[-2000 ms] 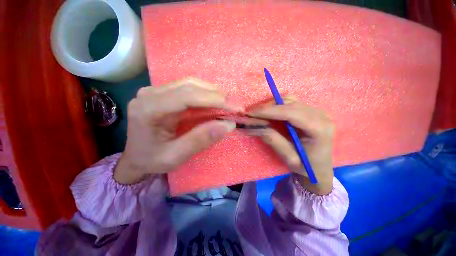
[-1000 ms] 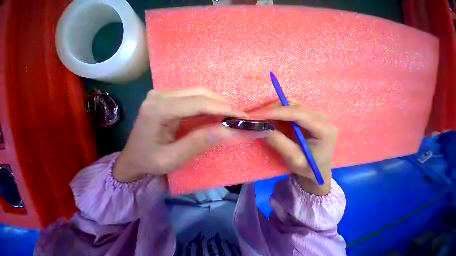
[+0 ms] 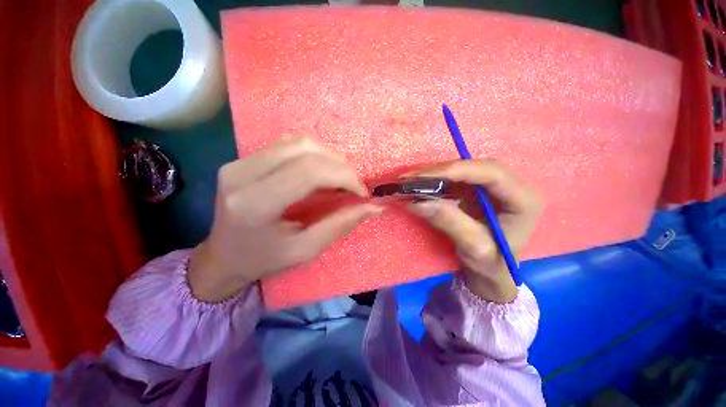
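A dark, glossy watch head (image 3: 422,187) is seen edge-on above the pink foam work pad (image 3: 318,71). My right hand (image 3: 485,211) pinches it between thumb and fingers and also holds a blue spudger (image 3: 478,187), its pointed tip up and away from the watch head. My left hand (image 3: 279,211) is at the watch head's left end, thumb and finger close together; blur hides whether they grip it.
A translucent tape roll (image 3: 203,79) stands at the upper left, with a small shiny dark piece (image 3: 150,171) below it. Red foam parts trays with dark pieces lie at the right (image 3: 692,119) and lower left edges. A blue surface (image 3: 605,310) lies at lower right.
The watch head has shifted slightly right and tilted in my right hand. My left fingers have drawn closer together at its left end. The view has shifted slightly, showing more of the right tray.
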